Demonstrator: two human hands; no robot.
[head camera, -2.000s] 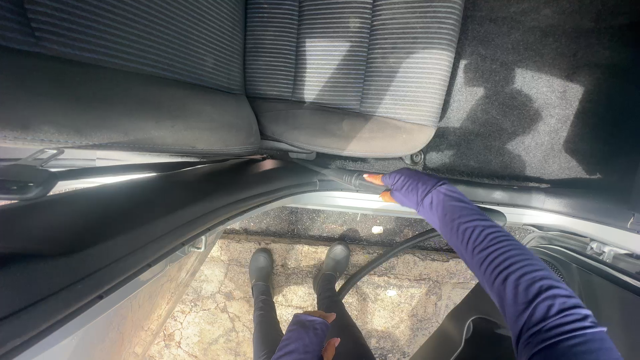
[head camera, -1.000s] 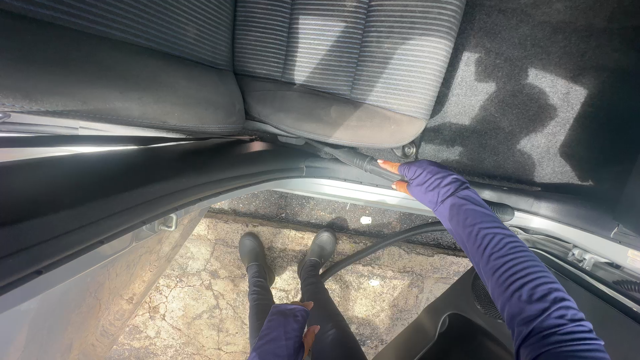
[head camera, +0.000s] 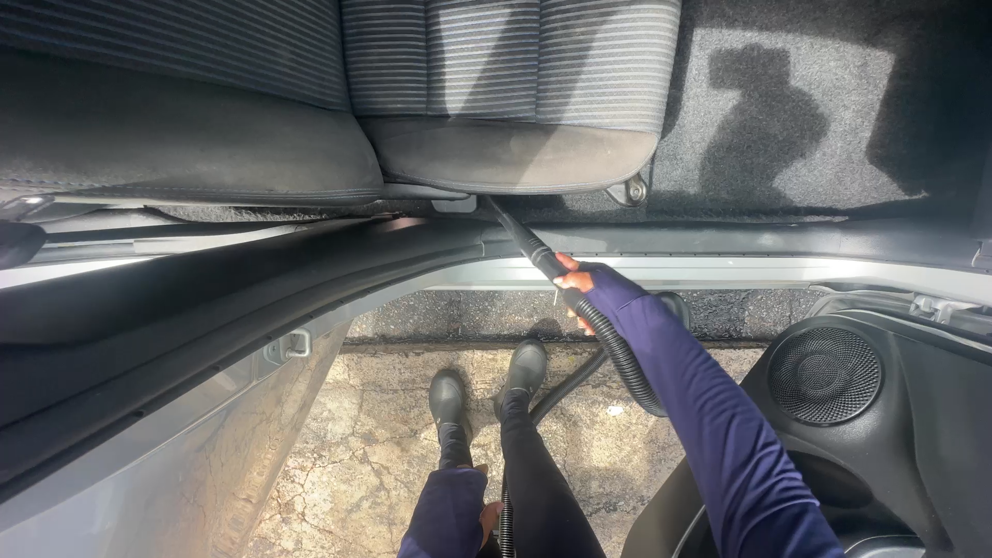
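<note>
My right hand (head camera: 573, 283), in a purple sleeve, is closed around a black vacuum hose handle (head camera: 545, 260). The narrow crevice nozzle (head camera: 508, 221) on its end points into the gap between the car seat cushion (head camera: 519, 155) and the black door sill trim (head camera: 651, 239). From my hand the ribbed vacuum hose (head camera: 620, 349) bends down and back behind my legs. My left hand (head camera: 490, 515) hangs low by my thigh, mostly hidden by its sleeve, beside a lower stretch of the hose; its grip cannot be made out.
An open car door with a round speaker grille (head camera: 825, 375) is at the right. The dark door pillar (head camera: 232, 271) curves across the left, with a metal striker (head camera: 297, 343) below it. Grey carpet (head camera: 821, 155) covers the car floor. My boots (head camera: 526, 366) stand on cracked paving (head camera: 349, 442).
My right hand has drawn back from beside the seat, out over the sill, with the nozzle now in plain view. More of the ribbed hose shows below that hand.
</note>
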